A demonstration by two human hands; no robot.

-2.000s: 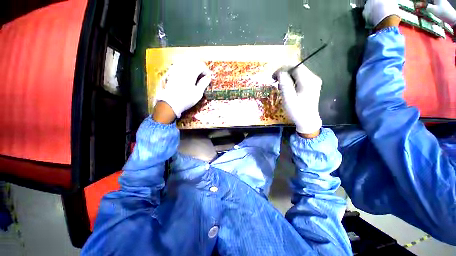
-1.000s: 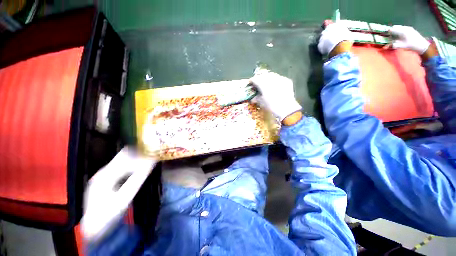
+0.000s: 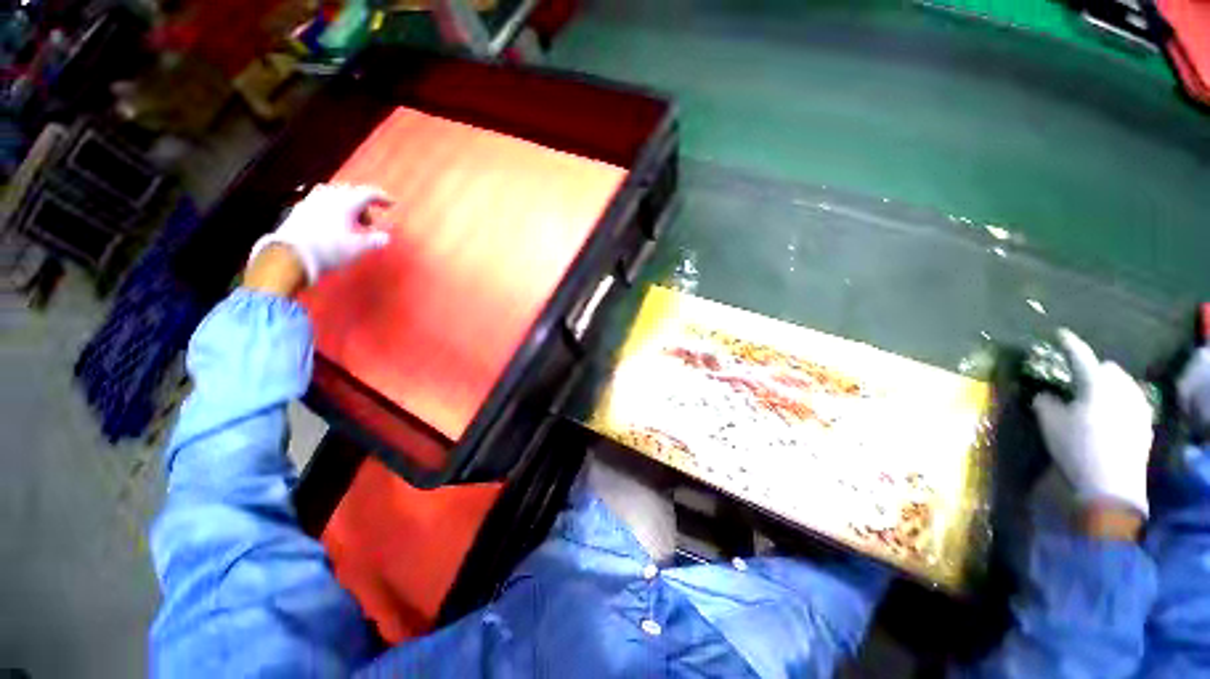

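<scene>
My left hand (image 3: 325, 232), white-gloved, is at the left edge of the red liner sheet (image 3: 465, 252) in the black tray. Its thumb and forefinger are curled around a small gap; whether they pinch the sheet is unclear. My right hand (image 3: 1099, 425), white-gloved, is low over the dark green mat, right of the yellow sheet. A small blurred green and pale piece (image 3: 1051, 364) shows at its fingertips; I cannot tell whether it is held. The yellow sheet (image 3: 642, 322) has red and orange dots and a glaring white centre. The thin dark tool is not visible.
The black tray's wall (image 3: 584, 312) stands left of the yellow sheet. A lower red-lined tray (image 3: 405, 544) is beneath it. Another person's gloved hand (image 3: 1197, 385) is at the right edge. Dark racks (image 3: 100, 192) and blurred clutter lie far left.
The view has swung left. My left hand has gone from the yellow sheet to the red-lined tray. My right hand has moved off the yellow sheet to its right. The board strip has left the sheet.
</scene>
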